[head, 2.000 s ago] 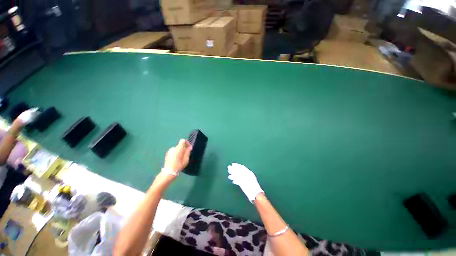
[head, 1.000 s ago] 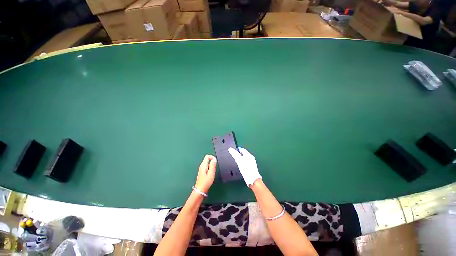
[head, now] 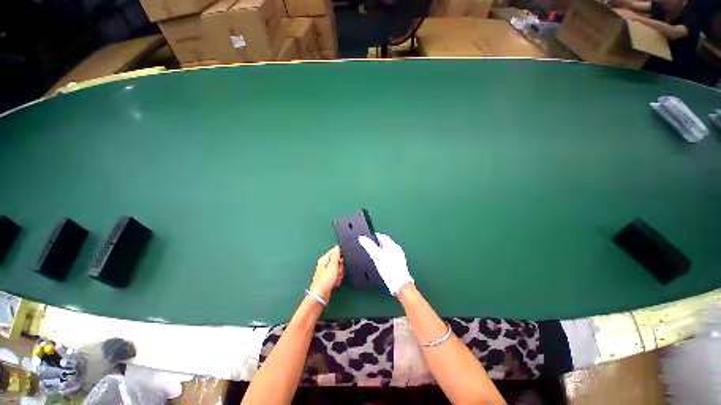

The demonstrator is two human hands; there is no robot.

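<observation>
A black oblong speaker unit (head: 353,237) is on the green belt in front of me, its dark grey flat face towards me with a small dark recess near each end. My right hand (head: 385,263), in a white glove, grips its right side with the thumb over the flat face. My bare left hand (head: 329,268) is at the unit's lower left edge, fingers curled; whether it holds a small part is hidden.
More black units stand on the green belt (head: 237,158) at left (head: 121,251), and one lies at right (head: 652,251). A wrapped unit (head: 680,119) is at far right. Cartons (head: 245,32) and a person (head: 672,24) are behind the belt. A plastic bag (head: 115,391) is at lower left.
From two seconds ago, the unit has turned flat face up and my gloved hand has taken hold of it. Since one second ago, the left units have shifted right; one right-hand unit is gone from view.
</observation>
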